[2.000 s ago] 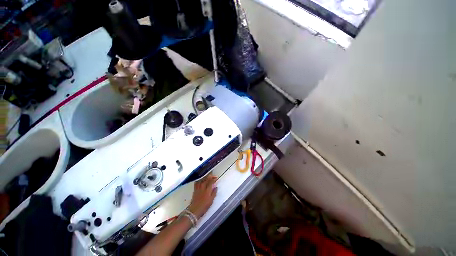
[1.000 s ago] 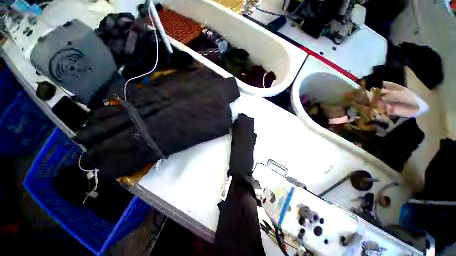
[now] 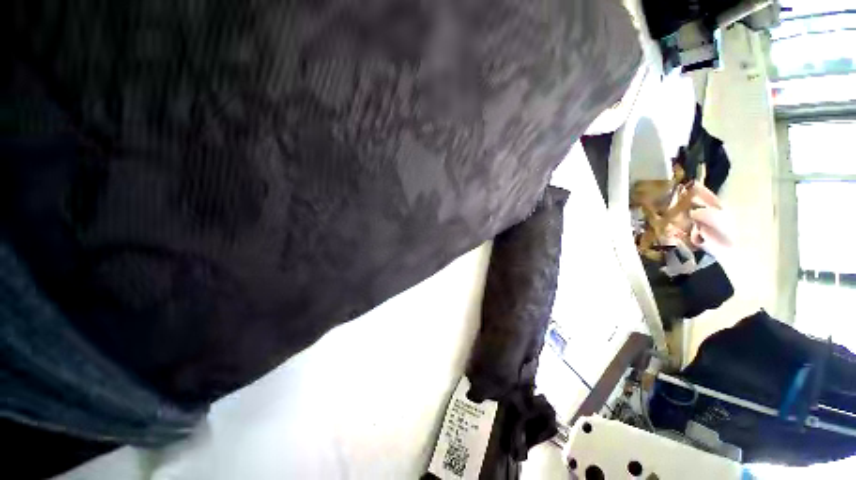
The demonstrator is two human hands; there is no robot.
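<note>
A large dark cloth bundle (image 3: pixel 310 159) with a faint pattern fills the upper left, very close to the camera. A blue-grey fabric band (image 3: pixel 84 375) crosses its lower left. Beside it, a narrow dark roll of cut pieces (image 3: pixel 522 291) lies on the white table (image 3: pixel 347 398). A white printed ticket with a square code (image 3: pixel 462 433) lies against the roll's lower part. No hand shows; whether one is hidden behind the bundle cannot be told.
The white sewing machine head (image 3: pixel 648 455) is at the bottom right. Behind the table, a white trough (image 3: pixel 619 202) holds tan, pink and dark scraps (image 3: pixel 676 220). Dark cloth (image 3: pixel 770 361) hangs at the right, near bright windows (image 3: pixel 826 220).
The view has turned and moved close. The large bundle, lying on the table at the left before, now fills much of the picture. The blue crate has left the view.
</note>
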